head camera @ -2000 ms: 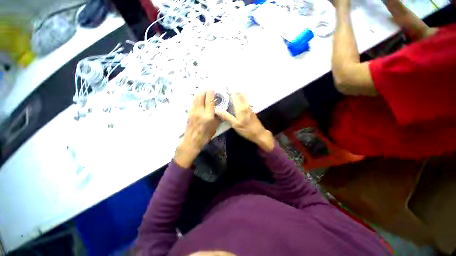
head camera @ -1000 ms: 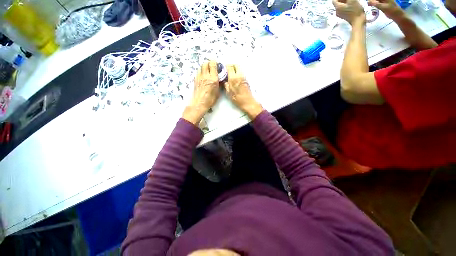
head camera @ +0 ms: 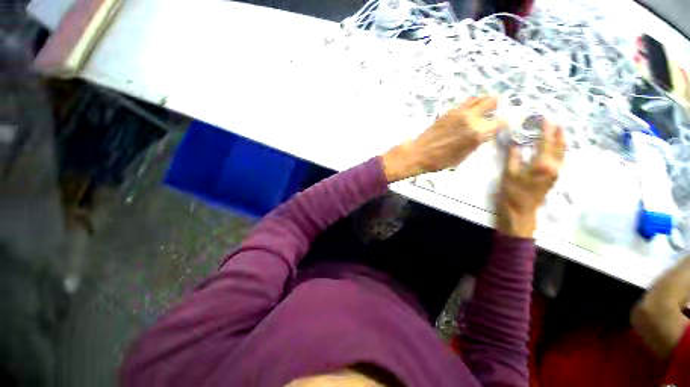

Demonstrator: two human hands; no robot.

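Note:
A coiled white cable [head camera: 532,127] shows as a small ring between the thumb and fingers of my right hand [head camera: 533,170], above the bench. My left hand [head camera: 458,137] is just left of it, palm down, with its fingertips at the near edge of the loose white cable pile [head camera: 484,60]. The left fingertips are blurred, and whether they grip a cable cannot be seen. The pile spreads over the far side of the white bench [head camera: 250,72].
A clear container with a blue cap [head camera: 654,224] lies on the bench at the right. Another person's arm [head camera: 666,306] shows at the lower right edge. A blue bin [head camera: 234,170] is below the bench at the left. A dark phone-like object [head camera: 656,62] is at the upper right.
The view has swung left, so the bench now slopes down to the right. My hands were together around a coil; now they are apart, with the ring at my right fingers.

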